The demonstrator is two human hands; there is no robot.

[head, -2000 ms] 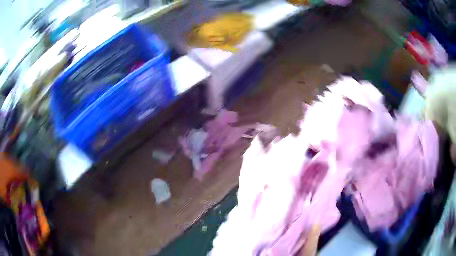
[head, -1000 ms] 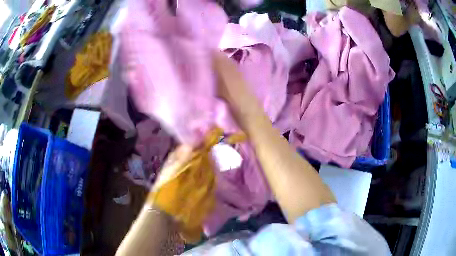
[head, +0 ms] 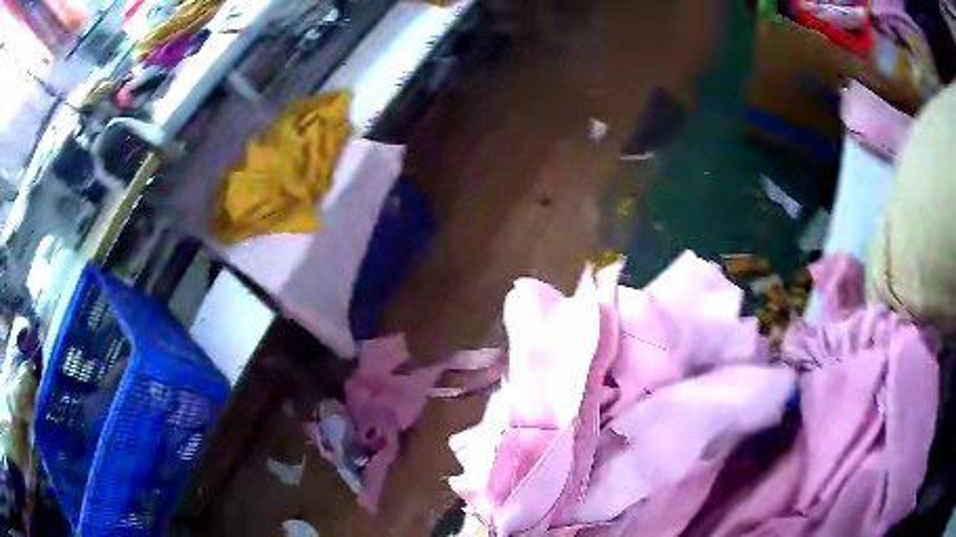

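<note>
A large heap of pink cut pieces (head: 566, 409) lies at the bottom centre, nearest to me, with loose, ragged edges. More gathered pink cloth (head: 870, 409) lies at the lower right, joined to or touching the heap. Neither of my hands shows; whether they are under or behind the cloth cannot be told. Crumpled mustard cut pieces (head: 283, 173) rest on a bench at the upper left, beside a pale cloth (head: 314, 246) that hangs over the edge.
A blue plastic crate (head: 136, 420) stands at the lower left. Pink scraps (head: 383, 404) and small white bits lie on the brown floor (head: 524, 210). A green floor area (head: 692, 231) holds scraps. A pale rounded shape (head: 922, 220) is at the right edge.
The view has swung away. My hands and forearms, seen one second ago with raised pink cloth and mustard cloth, are out of sight. The pink cloth now lies low in the picture.
</note>
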